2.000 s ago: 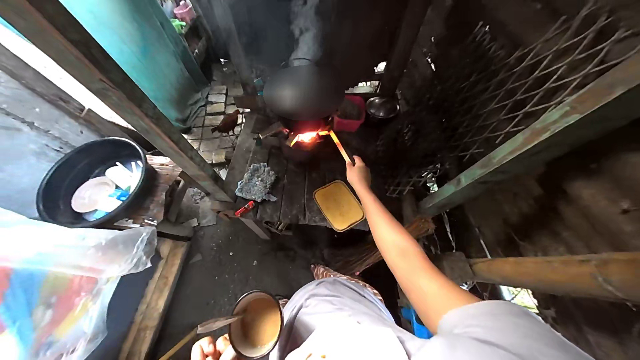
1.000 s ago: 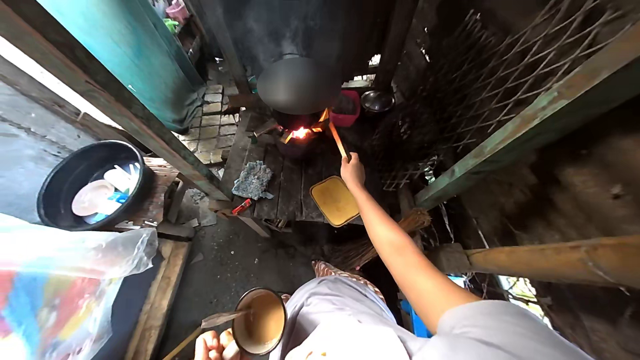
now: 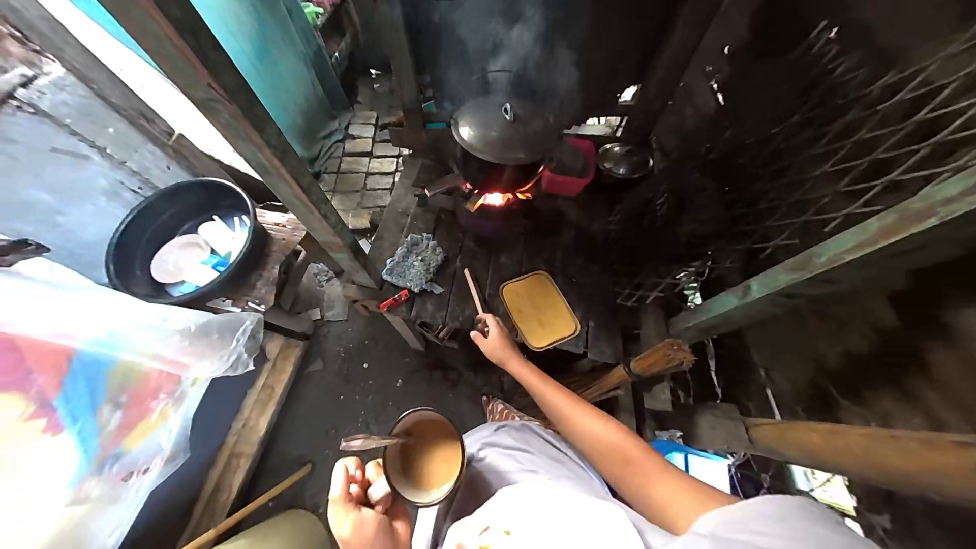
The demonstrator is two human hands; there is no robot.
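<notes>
My left hand [image 3: 367, 496] holds a mug of light brown drink [image 3: 427, 457] by its handle, with a spoon [image 3: 372, 442] standing in it. My right hand [image 3: 494, 341] grips the lower end of a thin wooden stick [image 3: 473, 291], just left of a yellow rectangular lid or tray [image 3: 540, 310]. Beyond it, a lidded metal pot [image 3: 505, 130] sits over a wood fire [image 3: 497, 200], and smoke or steam rises behind it. A grey-blue crumpled cloth or scrubber [image 3: 413, 262] and a small red packet [image 3: 394, 299] lie on the planks left of the stick.
A black basin [image 3: 122, 252] with dishes stands at the left, above a clear plastic bag [image 3: 130, 320] with colourful contents. Wooden posts [image 3: 259, 145] flank the fire platform. A pink container [image 3: 583, 164] and a metal bowl [image 3: 625, 160] are right of the pot. A twig broom [image 3: 648, 364] lies lower right.
My right hand has drawn back from the fire toward me, left of the yellow lid or tray. Earlier it held a stick reaching to the flames. My left hand still holds the mug.
</notes>
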